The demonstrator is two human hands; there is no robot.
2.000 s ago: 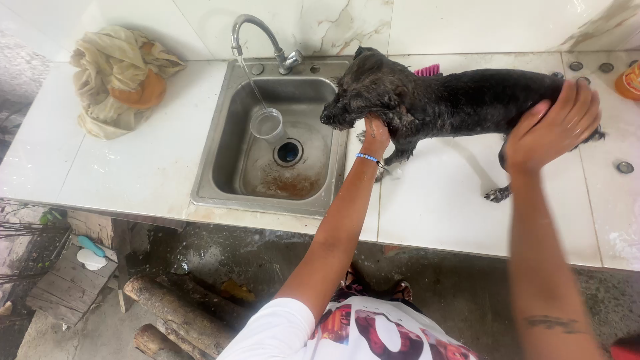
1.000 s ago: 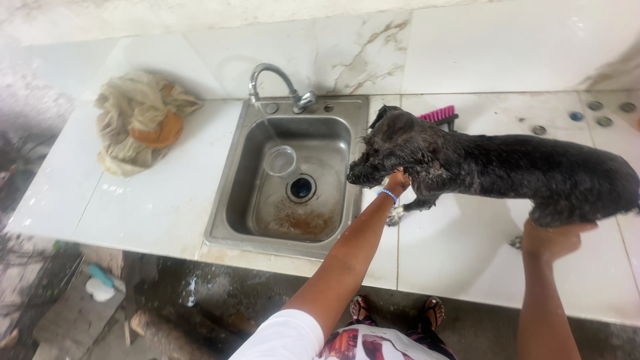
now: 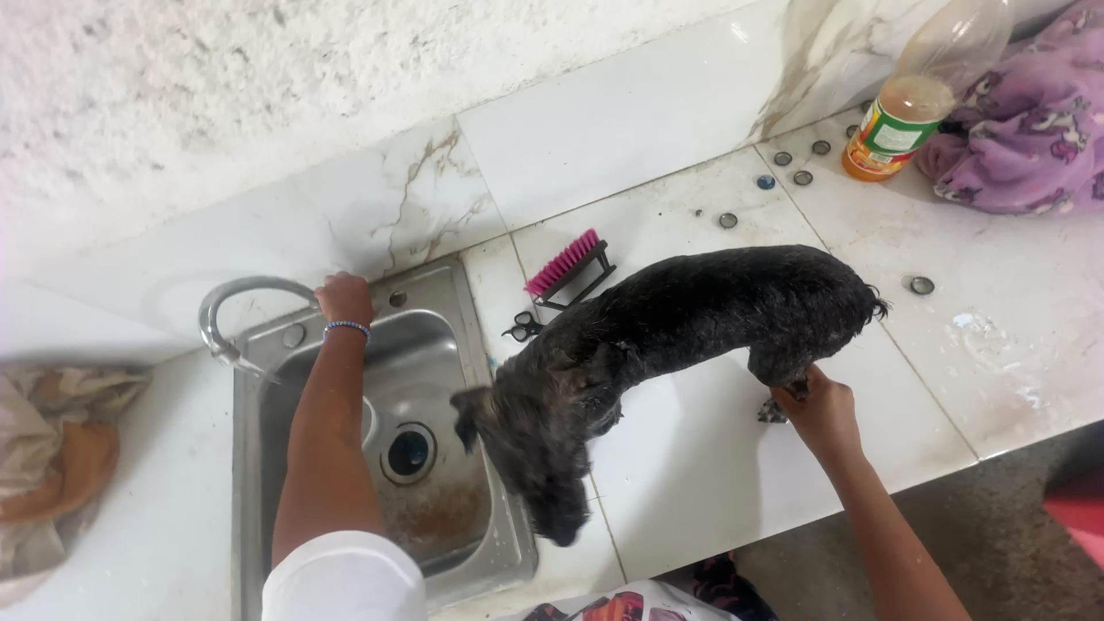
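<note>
A wet black dog (image 3: pixel 716 302) stands on the white tiled counter (image 3: pixel 673 483), its head lowered beside the sink's right rim. My right hand (image 3: pixel 819 414) is closed around one of its hind legs. My left hand (image 3: pixel 344 299) is on the base of the curved chrome faucet (image 3: pixel 250 285), whose handle is hidden under the fingers. A thin stream of water seems to leave the spout. Beneath my left forearm lies the stainless steel sink (image 3: pixel 440 517), with a clear round container (image 3: pixel 369 423) partly hidden by the arm.
Behind the dog are a pink-bristled scrub brush (image 3: pixel 569 267) and black-handled scissors (image 3: pixel 523 326). Several bottle caps (image 3: pixel 728 221) lie scattered near a plastic bottle (image 3: pixel 897 129) with orange liquid and a purple patterned cloth (image 3: pixel 1026 129). A crumpled beige cloth (image 3: pixel 52 431) lies at far left.
My left hand has let go of the dog's front end and moved to the faucet. The dog's head has turned down toward the counter's front. My right hand has shifted from its hindquarters to a hind leg.
</note>
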